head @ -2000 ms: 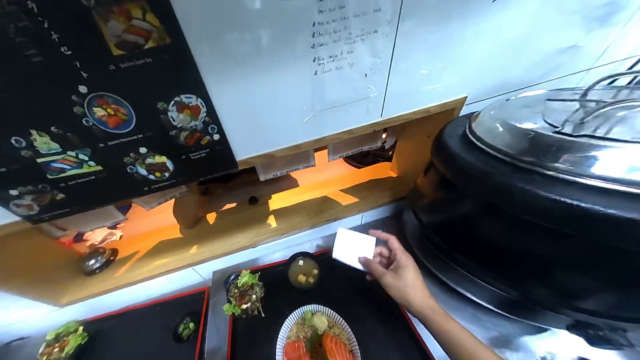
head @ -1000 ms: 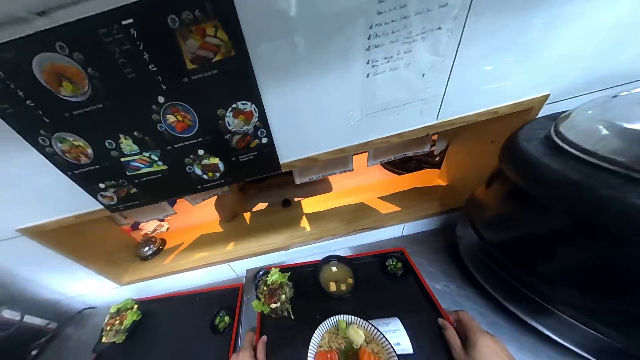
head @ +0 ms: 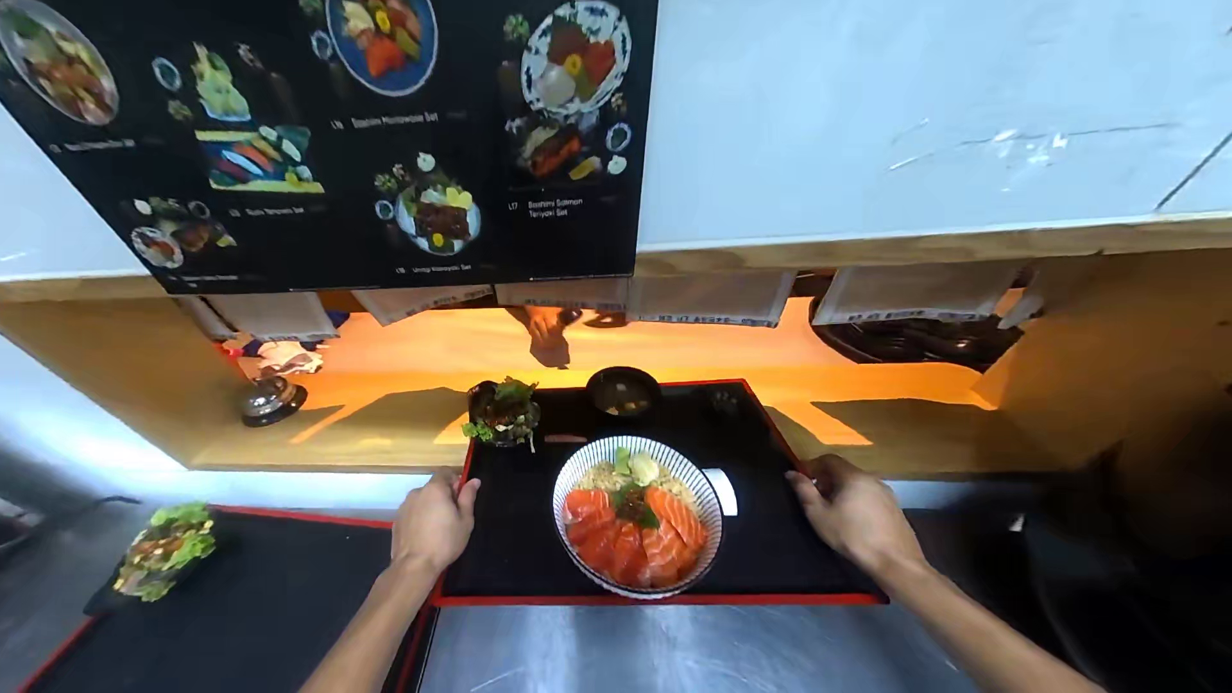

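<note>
My left hand (head: 433, 520) grips the left edge of a black tray with a red rim (head: 770, 549), and my right hand (head: 852, 510) grips its right edge. The tray's far end lies over the wooden ledge of a wall opening. On it stands a striped bowl (head: 712, 558) of rice topped with sliced raw salmon and other fish (head: 630, 529). A white paper slip (head: 722, 491) lies partly under the bowl's right side. Behind are a small salad (head: 502, 409), a dark soup bowl (head: 624, 393) and, at the far right corner, a small dark dish (head: 724, 399).
A second black tray (head: 289, 597) with a salad (head: 166, 553) lies at left on the steel counter (head: 693, 645). A call bell (head: 272, 399) stands on the ledge (head: 366, 448). Short cloth flaps (head: 707, 298) hang above. Another person's hand (head: 546, 332) shows beyond the opening.
The tray has moved forward onto the ledge with both my hands on its sides. Two seconds ago my right hand held the white slip; a second ago it lay beside the bowl.
</note>
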